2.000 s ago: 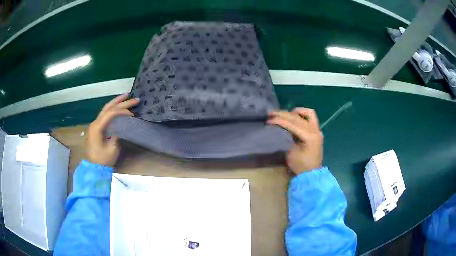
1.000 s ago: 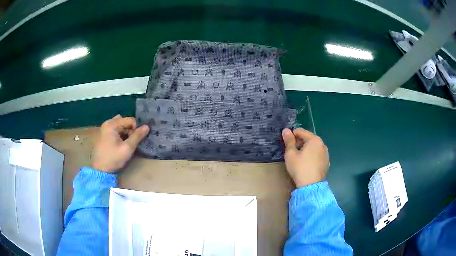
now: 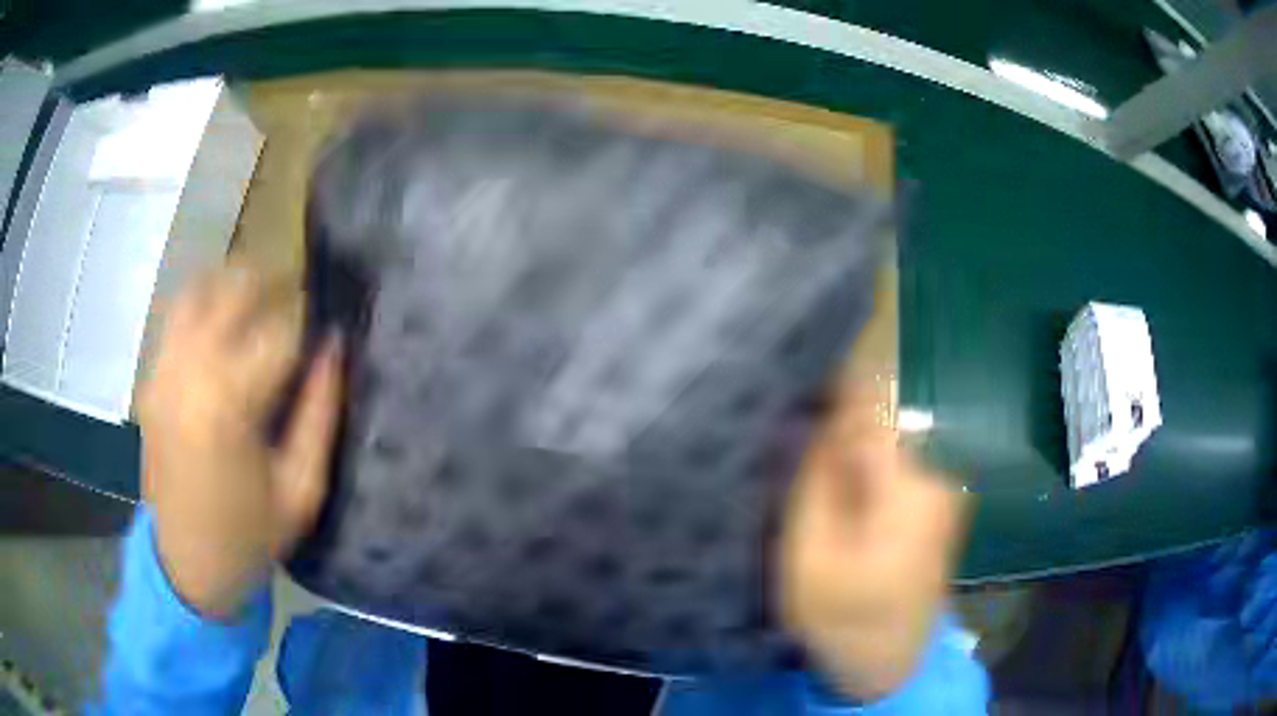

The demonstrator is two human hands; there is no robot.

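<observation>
The dark grey dotted bag [image 3: 588, 378] is large and blurred in the middle of the view, over the brown cardboard sheet. My left hand [image 3: 238, 434] is at the bag's left side, thumb against its edge. My right hand [image 3: 868, 546] is at its right side. Both hands are blurred and hold the bag between them. The bag hides most of the white box base; only a thin white edge [image 3: 476, 646] shows below the bag. What is inside the bag is hidden.
A white open box [image 3: 119, 252] stands at the left. The cardboard sheet [image 3: 857, 147] lies under the bag. A white leaflet stack [image 3: 1109, 392] is on the green bench at right. A pale rail [image 3: 840, 42] and slanted post [image 3: 1190, 91] are beyond. A blue sleeve [image 3: 1211, 616] shows lower right.
My hands have brought the bag from the rail side of the bench towards me, over the box base. The view has shifted, and the bag now looks larger and covers the box base.
</observation>
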